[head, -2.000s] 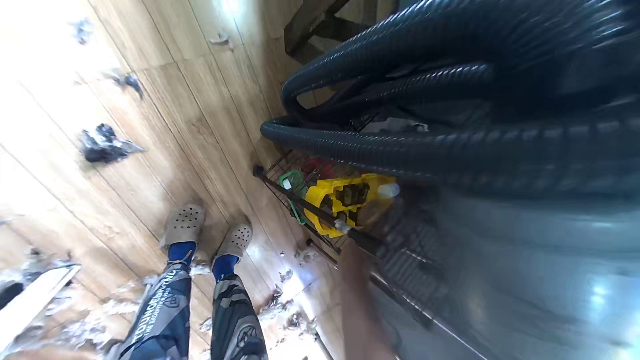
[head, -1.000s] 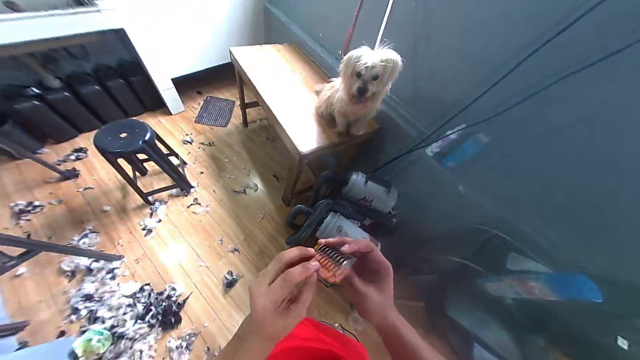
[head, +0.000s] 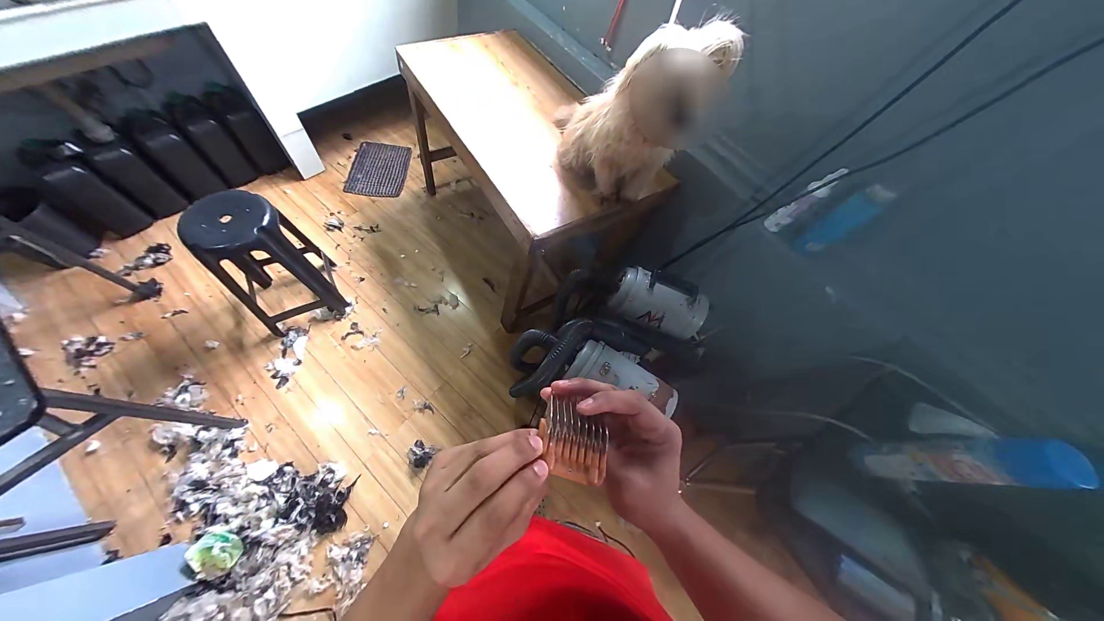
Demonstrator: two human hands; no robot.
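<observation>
A pet dematting comb (head: 576, 447) with curved metal blades and an orange-brown base is held in front of my red top. My left hand (head: 483, 504) grips its left end between thumb and fingers. On its right side is my right hand (head: 634, 444), fingers curled around the blade side and the far edge. Beyond them, a cream-coloured, long-haired dog (head: 617, 138) sits at the near end of a wooden table (head: 483, 103); its face is blurred.
White canister dryers (head: 660, 302) with black hoses stand beside the table's near leg. A black plastic stool (head: 228, 222) is at left. Clumps of cut hair (head: 259, 509) lie on the wood floor, near a metal-legged frame (head: 86, 414). A grey wall (head: 975, 207) is at right.
The view has swung from the floor and black hoses to the room with the dog. Both hands hold the comb since one second ago; its blades now stand more upright in view.
</observation>
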